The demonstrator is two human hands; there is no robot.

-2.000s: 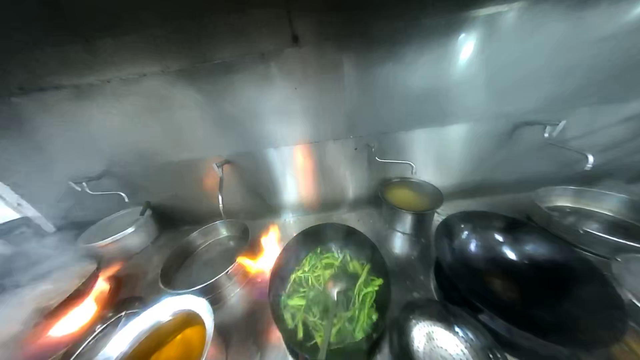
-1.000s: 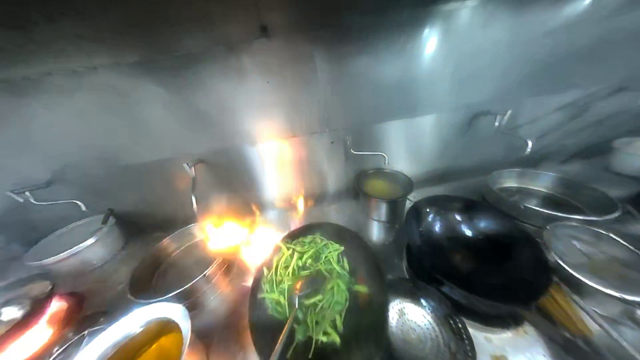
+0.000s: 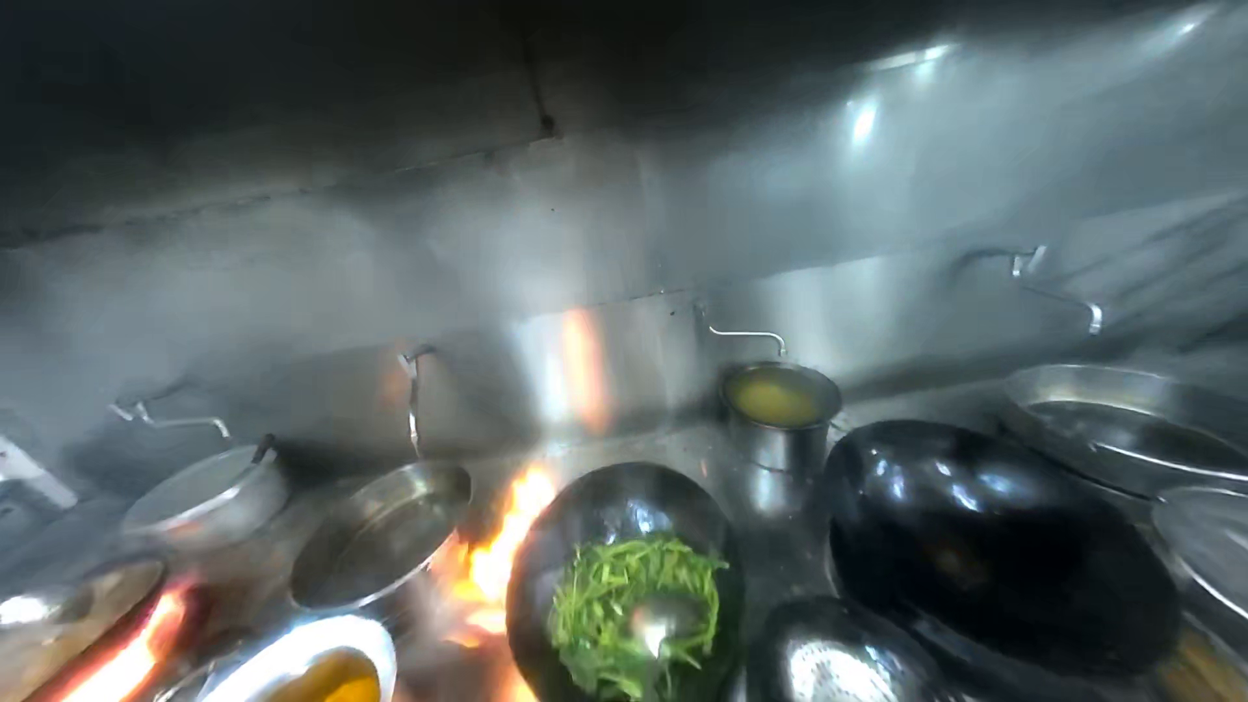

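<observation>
Neither my left hand nor my right hand shows in the head view. A black wok (image 3: 624, 497) at bottom centre holds chopped green vegetables (image 3: 604, 595). The metal bowl of a ladle (image 3: 663, 624) rests among the greens, its handle blurred toward the bottom edge. Flames (image 3: 502, 536) rise against the wok's left side. What holds the wok or the ladle is out of frame.
Left are a bowl of orange liquid (image 3: 370, 639), a metal pan (image 3: 390, 531), a pot (image 3: 210, 497) and another fire (image 3: 132, 653). Right are a pot of yellowish liquid (image 3: 775, 439), an empty black wok (image 3: 994, 546), a perforated strainer (image 3: 838, 663) and a wide pan (image 3: 1092, 380). Taps line the wall.
The greens have shifted in the wok, and the ladle's bowl now lies over them. The flames beside the wok are smaller than one second ago. The view has swung left.
</observation>
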